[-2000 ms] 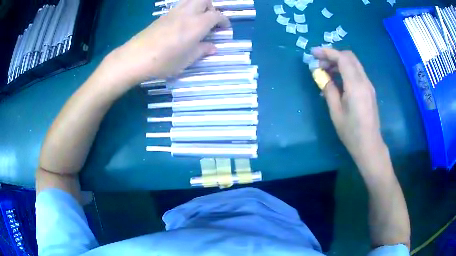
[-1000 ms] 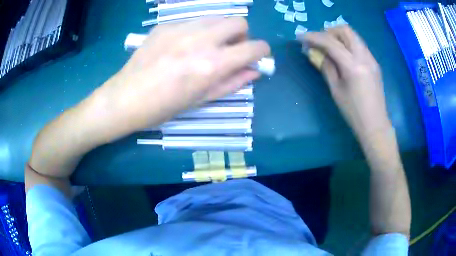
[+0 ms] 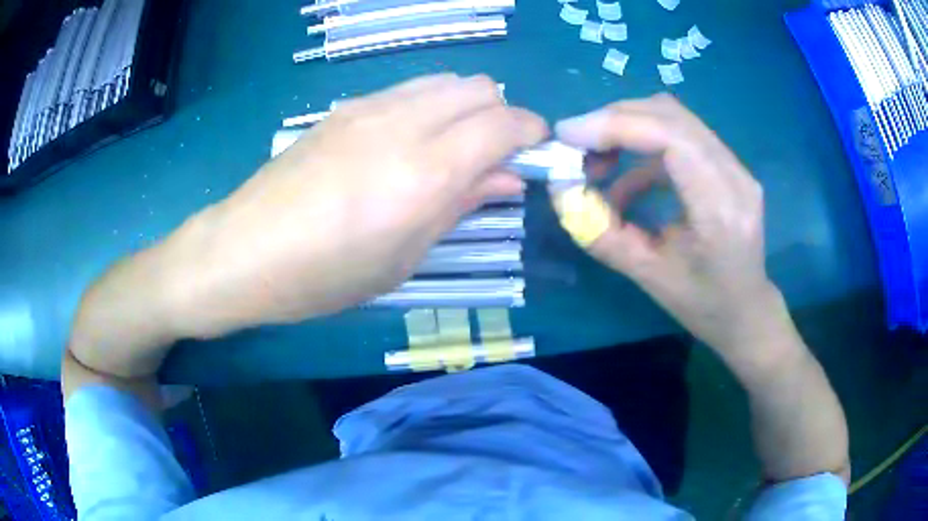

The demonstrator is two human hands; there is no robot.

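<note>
My left hand [image 3: 407, 183] is closed around a silver tube assembly [image 3: 539, 161], whose right end sticks out past the fingers; part of a tube also shows left of the hand. My right hand [image 3: 661, 193], with yellow tape on the thumb, has thumb and index finger at that tube end. A small whitish plastic piece [image 3: 566, 183] seems to be between the thumb and the tube end, blurred. A row of tubes [image 3: 478, 256] lies under and below my left hand, partly hidden. More tubes [image 3: 417, 31] lie at the top.
Loose translucent plastic pieces [image 3: 615, 62] lie at the upper right. A blue bin [image 3: 873, 204] with thin rods stands at the right edge. A black tray [image 3: 153, 92] with tubes is at the upper left. Yellowish tape strips [image 3: 455, 326] over a silver bar lie at the near table edge.
My left hand has lifted a tube from the row and moved right and down with it. My right hand has moved left from the plastic pieces to the tube end.
</note>
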